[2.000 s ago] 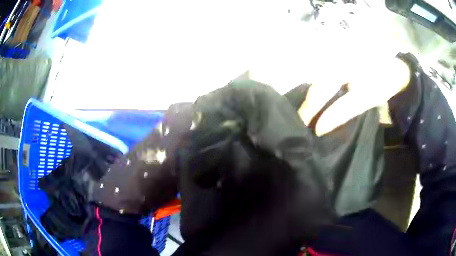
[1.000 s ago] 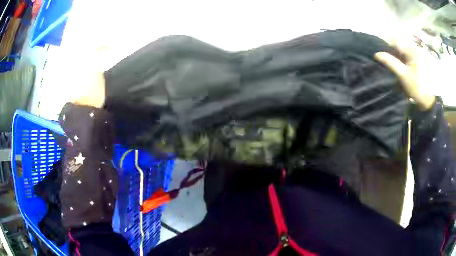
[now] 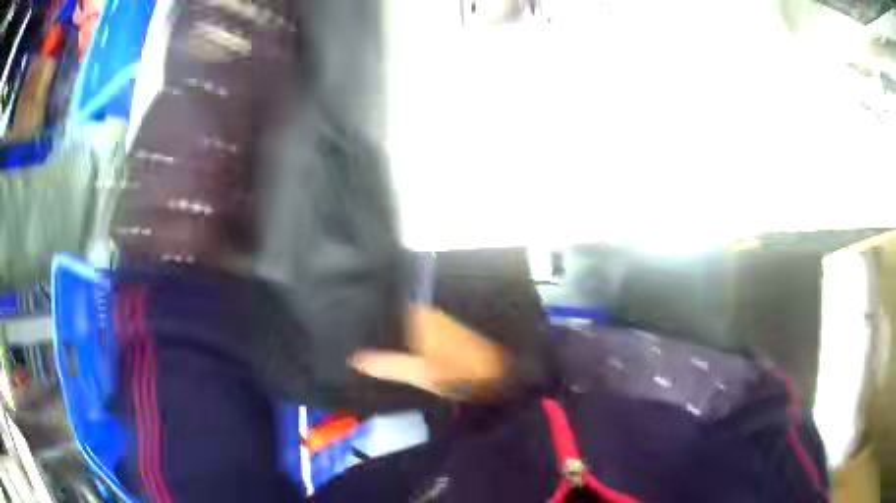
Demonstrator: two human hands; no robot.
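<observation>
The black cloth (image 3: 339, 226) hangs blurred and lengthwise from the top edge of the picture, left of centre, down to my lap. My right hand (image 3: 442, 359) reaches across in front of my body to the cloth's lower end, with thumb and fingers spread apart. It is blurred, and I cannot tell if it grips the cloth. My left forearm, in a dark sleeve cover, is raised along the cloth's left side. My left hand is not visible.
The glaring white tabletop (image 3: 629, 128) spans the centre and right. A blue basket (image 3: 84, 363) stands at the left beside my arm. A small orange-red item (image 3: 331, 432) lies low beside blue plastic. A brown box-like edge (image 3: 865, 252) is at the right.
The cloth was spread wide between both hands and now hangs lengthwise at the left. My left arm has risen; my right hand has come across to the cloth's lower end.
</observation>
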